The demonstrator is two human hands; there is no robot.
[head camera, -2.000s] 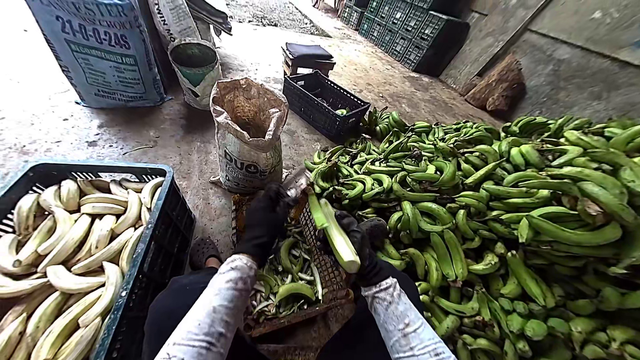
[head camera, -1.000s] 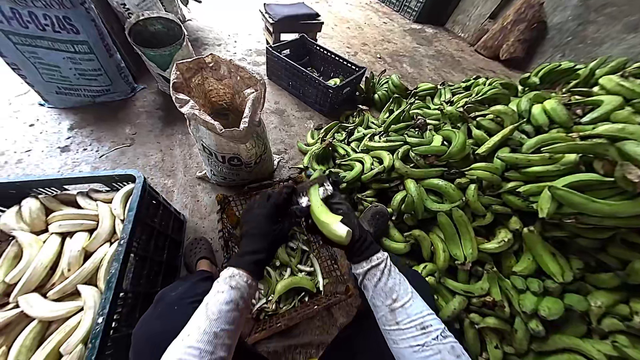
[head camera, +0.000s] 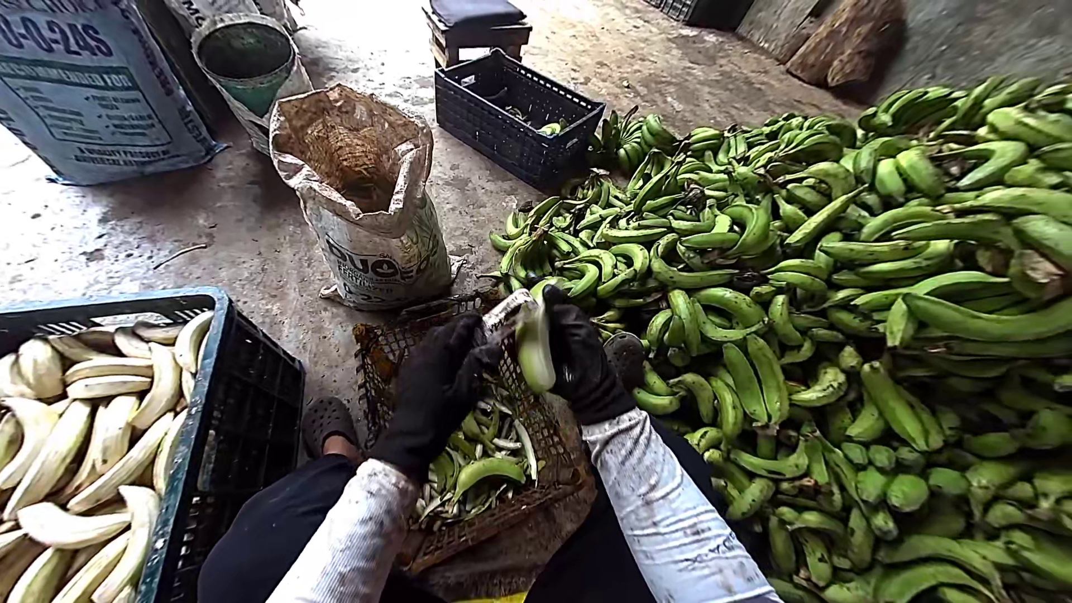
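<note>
My left hand (head camera: 435,389), in a black glove, is closed on a tool with a pale, whitish part (head camera: 508,308); its exact kind is not clear. In my right hand (head camera: 579,358), also black-gloved, is a partly peeled green plantain (head camera: 534,347), its pale lower end pointing down. The tool's pale part lies against or just beside the plantain's upper end. Below both hands, an open mesh crate (head camera: 512,517) between my legs holds green peels and pale strips (head camera: 488,473).
At left stands a dark crate (head camera: 219,368) of peeled plantains (head camera: 109,419). A large heap of green plantains (head camera: 804,293) spreads on the right. Ahead are an open woven sack (head camera: 381,251), a bucket (head camera: 251,71), a black crate (head camera: 511,126), a stool (head camera: 477,29) and a blue-white sack (head camera: 96,100).
In my right hand the plantain has turned more upright since one second ago. Both hands stay close together over the mesh crate. The view has shifted.
</note>
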